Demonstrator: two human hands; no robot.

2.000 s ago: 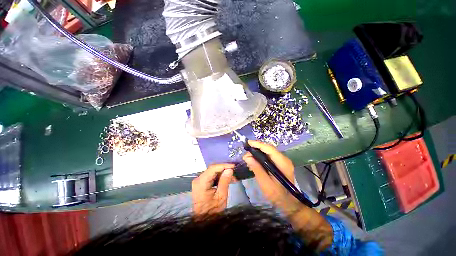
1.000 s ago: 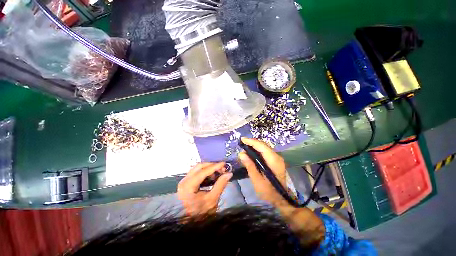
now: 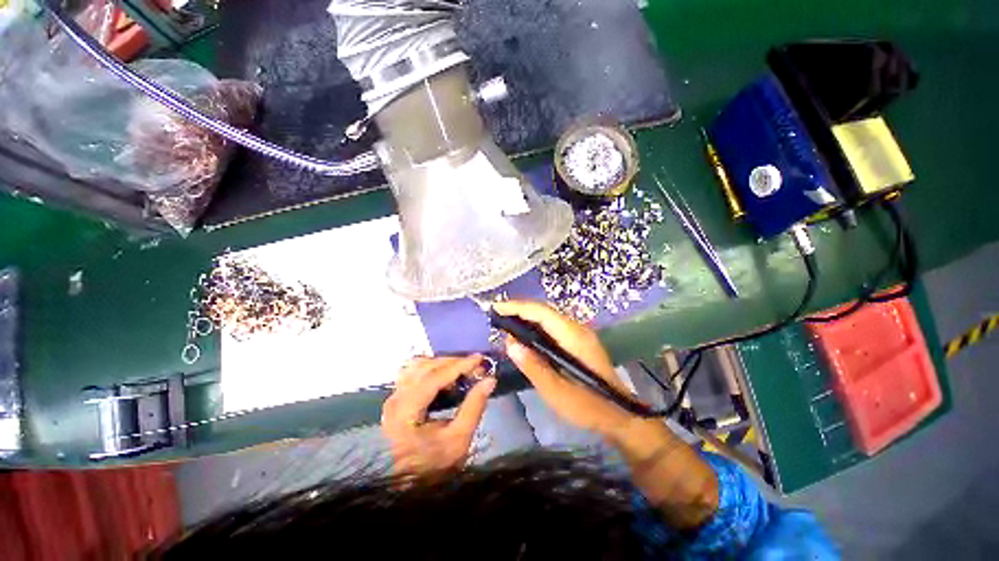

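My right hand (image 3: 564, 367) holds the black soldering iron (image 3: 553, 356) like a pen, its thin tip over the purple-blue mat (image 3: 455, 328) just below the hood's rim. My left hand (image 3: 433, 414) pinches a small wire ring (image 3: 485, 367) between thumb and forefinger at the bench's near edge. Whether a component is on the ring is too small to tell. Thin solder wire (image 3: 279, 407) runs from the reel holder (image 3: 134, 418) towards my left hand. Small components (image 3: 603, 263) lie heaped on the mat. Wire rings (image 3: 257, 301) lie heaped on the white sheet (image 3: 362, 263).
The fume extractor hood (image 3: 471, 225) hangs above the mat. A round tin (image 3: 595, 160), tweezers (image 3: 701, 241) and the blue soldering station (image 3: 767, 170) with its yellow sponge (image 3: 873, 156) stand right. A clear bag of rings (image 3: 181, 153) lies upper left; a red tray (image 3: 876, 378) is lower right.
My left hand has opened from a closer pinch, and the ring now shows at its fingertips. The iron and my right hand have moved a little left. The whole view has shifted slightly.
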